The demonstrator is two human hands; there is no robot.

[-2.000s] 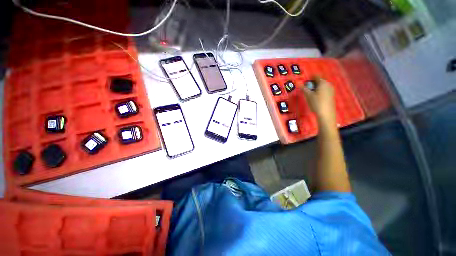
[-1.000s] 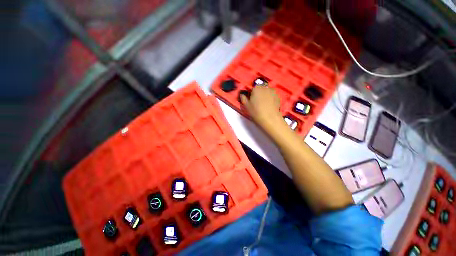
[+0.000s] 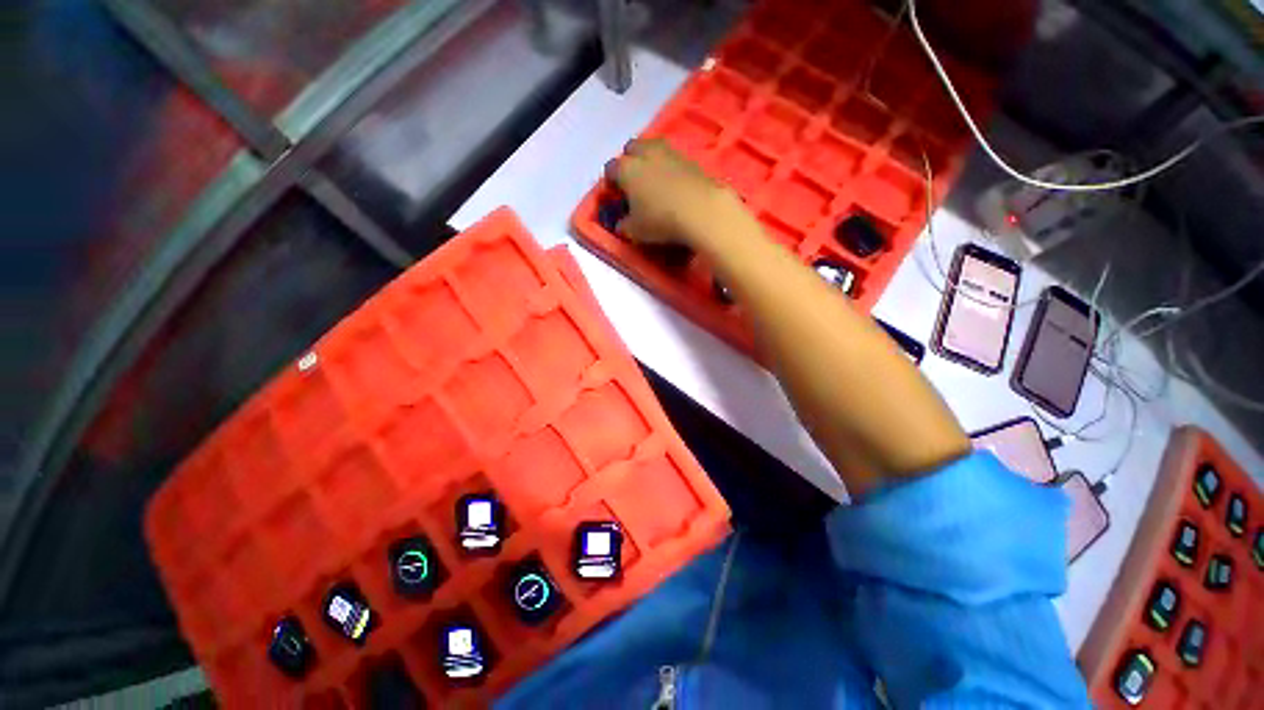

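My right hand point(image 3: 663, 192) reaches over the near corner of the red-orange tray point(image 3: 742, 128) on the bench. Its fingertips and thumb are around a dark smartwatch point(image 3: 611, 212) at that corner; whether it is lifted is hidden. Another dark watch point(image 3: 861, 233) and a lit watch point(image 3: 835, 275) sit in this tray, and my forearm covers part of it. A second red-orange tray point(image 3: 402, 333) is tilted in front of me. It holds several watches in its near pockets, such as a lit one point(image 3: 480, 522) and one with a green ring point(image 3: 532, 590). My left hand is not in view.
Several smartphones point(image 3: 979, 308) lie on the white worktop point(image 3: 665, 333), partly behind my sleeve. White cables point(image 3: 1026, 174) hang above and lie behind them. Another red-orange tray point(image 3: 1203, 610) with several watches is at the lower right. Grey metal framing point(image 3: 284, 153) runs along the left.
My right hand has moved from the right tray to the bench's left tray, then further to its corner. The view has turned left, showing the near tray with watches.
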